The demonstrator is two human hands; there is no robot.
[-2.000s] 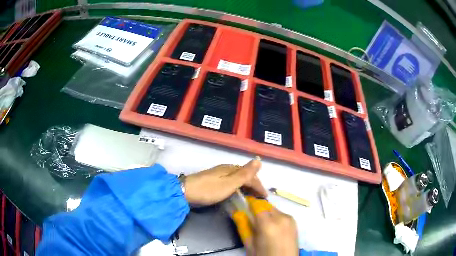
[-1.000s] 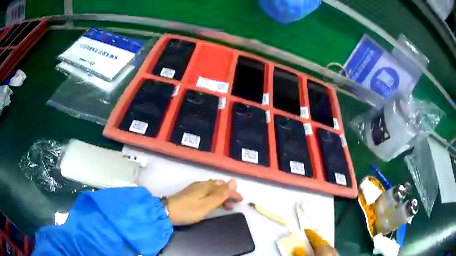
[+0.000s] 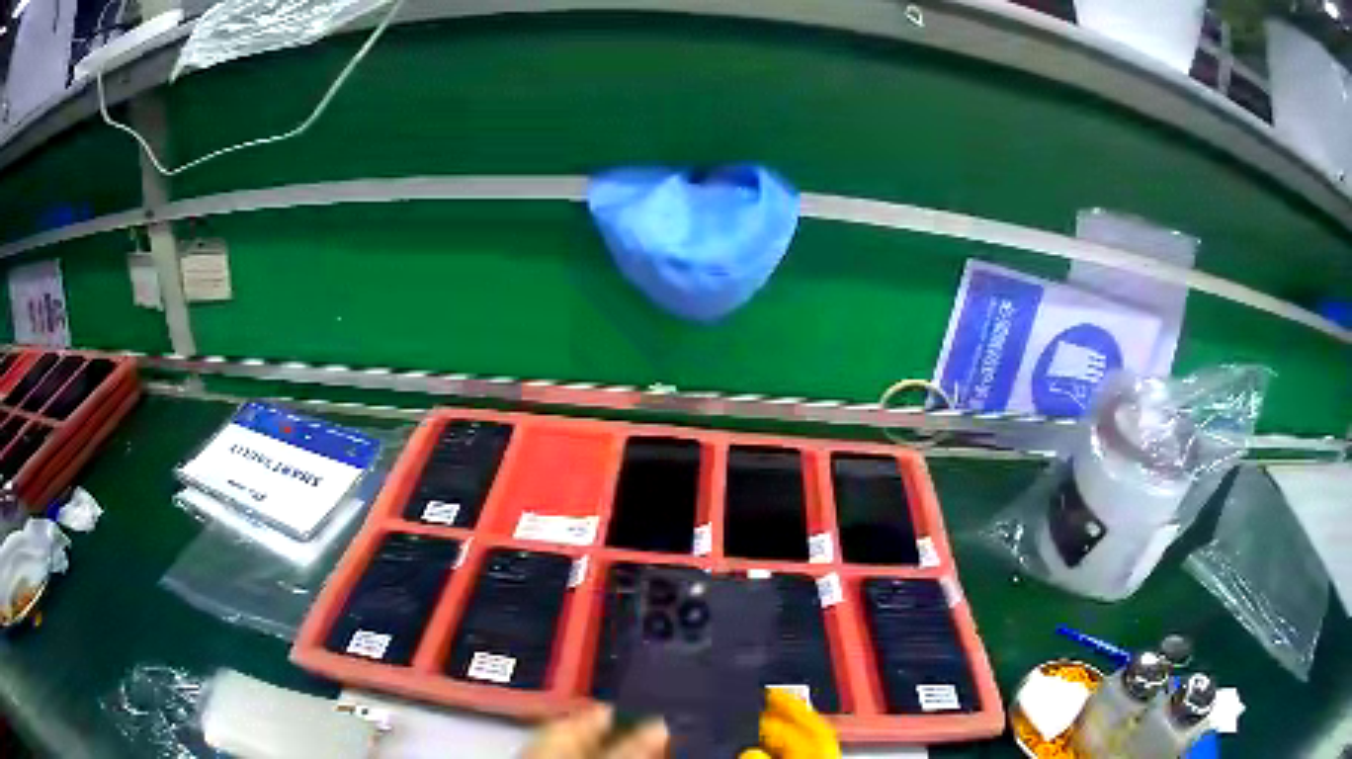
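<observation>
A dark smartphone (image 3: 693,675) is raised at the bottom centre, its camera-bump side towards me, in front of the salmon-red tray (image 3: 433,670). My left hand (image 3: 593,736) is at its lower left edge, fingers on it. My right hand (image 3: 796,727), with orange finger cots, grips its lower right edge. Both hands are cut off by the picture's bottom. The tray holds several phones; the second pocket of its back row is empty, with a white label. The raised phone hides part of the front row.
Protective films (image 3: 282,719) lie at lower left, bagged cards (image 3: 282,467) at left. A metal dish (image 3: 1023,719) and solvent bottles (image 3: 1134,704) stand at lower right. A bagged white tub (image 3: 1112,512) stands behind them. A blue bag-like thing (image 3: 697,237) hangs at the backboard.
The view has tilted up, showing the backboard. The phone has come up off the mat, camera side now showing. The cloth by my right hand is out of view; that hand is now on the phone.
</observation>
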